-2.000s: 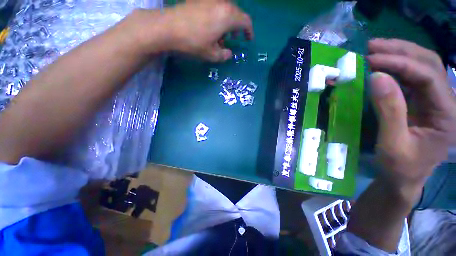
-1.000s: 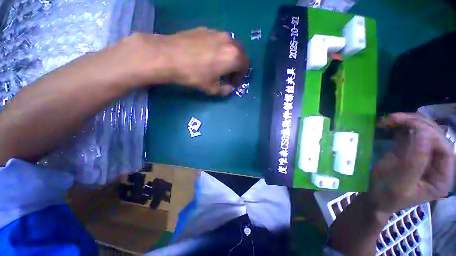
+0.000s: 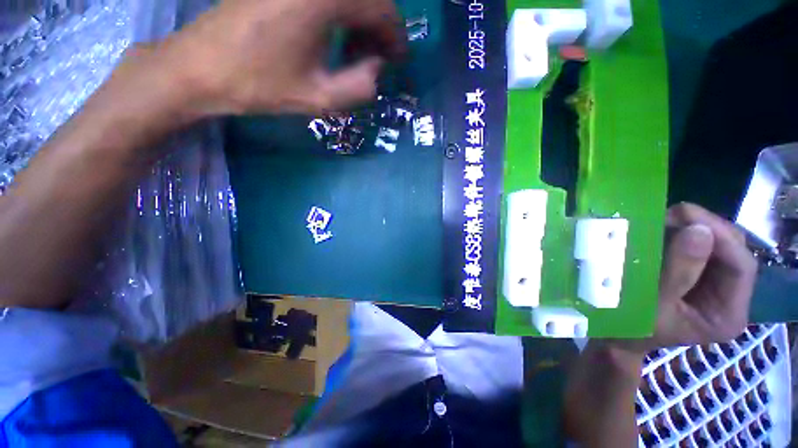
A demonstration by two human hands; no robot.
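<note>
The bright green fixture (image 3: 626, 166) has white locating blocks (image 3: 526, 249), a dark slot and a black strip of white lettering. No housing shows in it. Small silver metal brackets (image 3: 423, 130) lie in a loose pile left of it, with one square bracket (image 3: 319, 224) apart, lower down. My left hand (image 3: 337, 57) is over the upper side of the pile, blurred, fingers curled; whether it holds a bracket cannot be made out. My right hand (image 3: 713, 271) is by the fixture's lower right edge, fingers bent; its fingertips are partly hidden.
Stacked clear plastic trays (image 3: 188, 219) stand at the left. An open cardboard box (image 3: 223, 385) with black parts is below the bench edge. A white compartment tray (image 3: 779, 385) with small dark parts is lower right. A metallic container (image 3: 761, 188) is at the right edge.
The view has shifted, so the fixture sits higher and further left. My left hand went down to the pile, then up off it; the pile is more spread. My right hand lowered beside the fixture, fingers curling.
</note>
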